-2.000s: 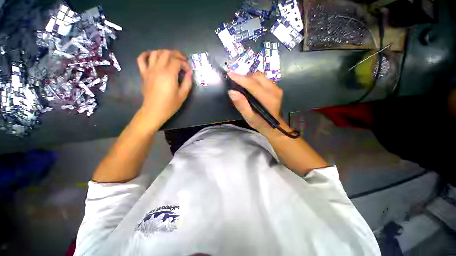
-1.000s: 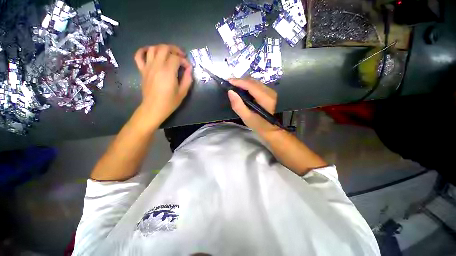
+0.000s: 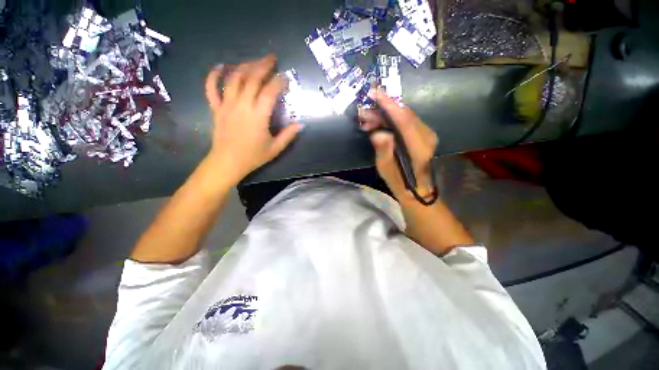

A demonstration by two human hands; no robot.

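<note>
My right hand holds the black soldering iron, its cord looping at the wrist; its tip is hidden or blurred near the loose boards. A pile of circuit boards, white and dark blue, lies just beyond that hand. My left hand is over the bench with its fingers spread, beside a single circuit board that is partly hidden by its fingers and washed out by glare. Whether the fingers touch this board is hard to tell.
Whitish strips with reddish bits lie heaped at left, beside a silvery board pile. A brown tray of grey bits is at upper right. A yellow-green solder spool sits below it, near a black cord. Dark green bench top.
My right hand has moved right with the iron, away from the single board and toward the loose boards. My left hand has shifted slightly right and its fingers have spread.
</note>
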